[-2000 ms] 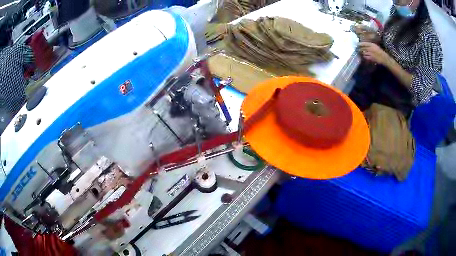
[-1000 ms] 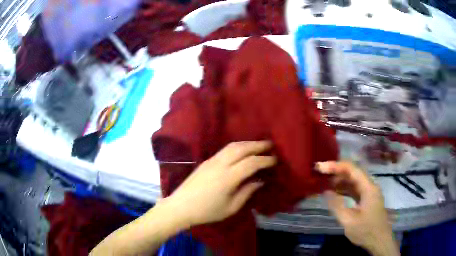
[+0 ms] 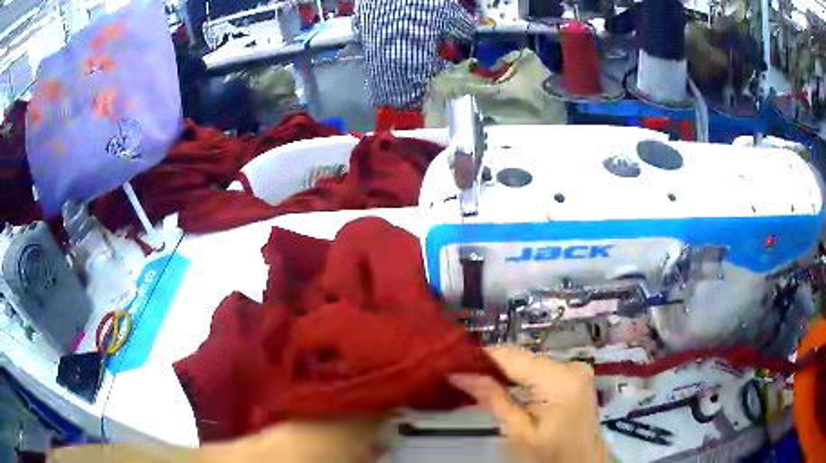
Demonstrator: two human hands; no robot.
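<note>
A dark red garment (image 3: 335,335) lies bunched on the white machine table, left of the needle area of the JACK machine (image 3: 616,194). My right hand (image 3: 543,398) grips the garment's right edge close below the needle area (image 3: 507,316). My left hand (image 3: 340,439) is blurred at the bottom edge, against the garment's lower side; its fingers are hidden. Red binding tape (image 3: 697,362) runs in from the right. Black snips (image 3: 638,429) lie on the table right of my right hand.
At left are yellow-looped scissors (image 3: 114,332), a black rectangle (image 3: 81,373), a grey fan (image 3: 43,280) and a purple cloth (image 3: 104,108) on a stick. More red garments (image 3: 226,181) lie behind. An orange plate (image 3: 812,398) is at the right edge. Thread cones (image 3: 580,63) and a person (image 3: 398,45) are beyond.
The view has swung from the tape roll to the garment, then tilted up. Since a second ago, my right hand has closed on the garment's right edge, and my left hand has dropped to the bottom edge.
</note>
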